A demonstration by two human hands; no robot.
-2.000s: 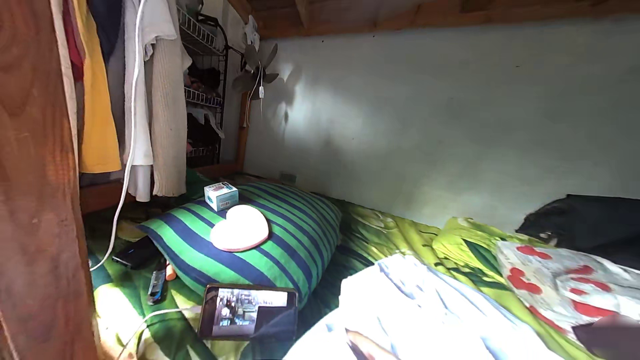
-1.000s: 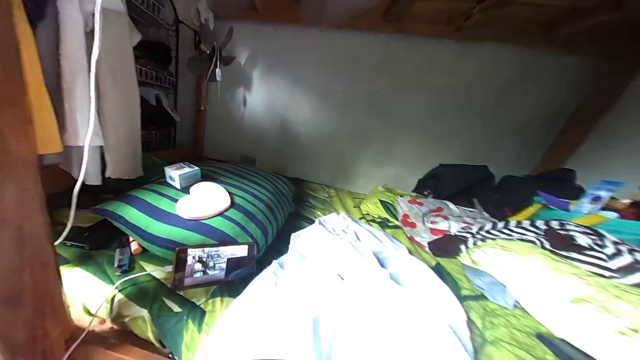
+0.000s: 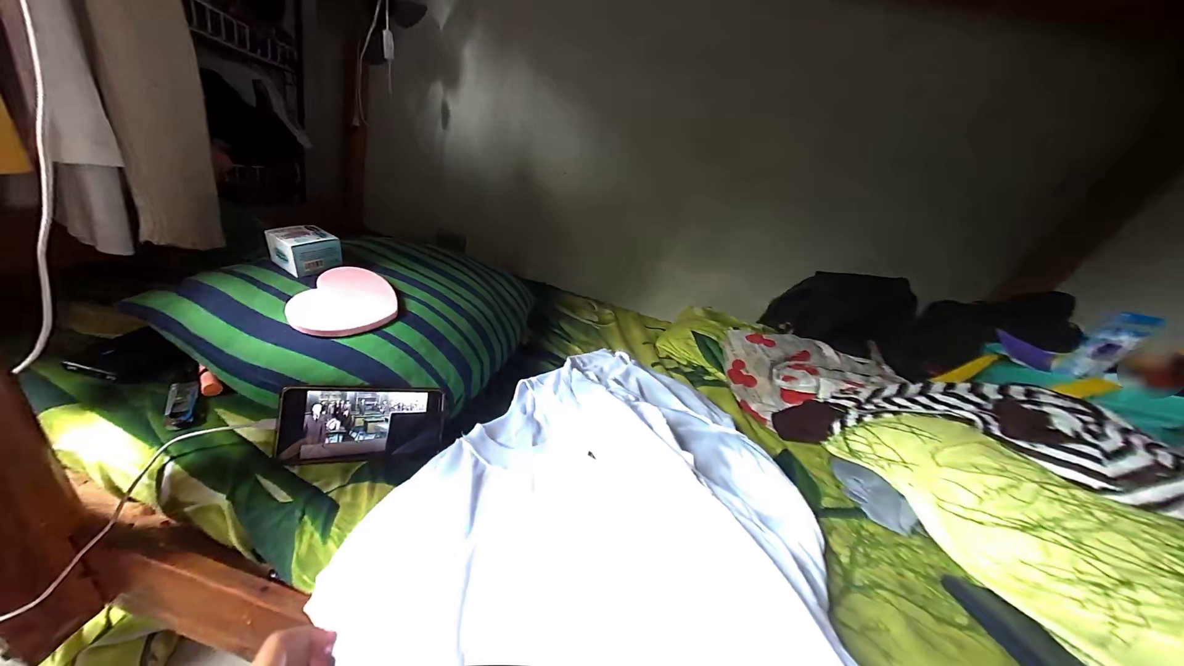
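Observation:
A white long garment, apparently a shirt [image 3: 592, 518], lies spread over the bed, its far end bunched and its near part running out of the bottom of the view. Only the fingers of my left hand [image 3: 294, 646] show, at the bottom left, closed at the garment's left edge. My right hand is out of view. Left of the garment, a phone [image 3: 359, 424] with a lit screen leans against a green and navy striped pillow [image 3: 453, 305]. On the pillow rest a pale pink heart-shaped object [image 3: 342, 302] and a small box [image 3: 303, 250].
A white cable [image 3: 139, 486] runs to the phone across the wooden bed frame [image 3: 194, 583]. Clothes [image 3: 153, 120] hang at the upper left. Right of the garment lie a striped cloth [image 3: 1036, 425], a yellow-green pillow or bedding [image 3: 999, 518], a red-patterned cloth [image 3: 786, 370] and dark fabric [image 3: 842, 310].
The view has swung right and closer to the bed, bringing in more bedding and clothes. Fingers of my left hand now show at the bottom left; one second ago they were not seen there.

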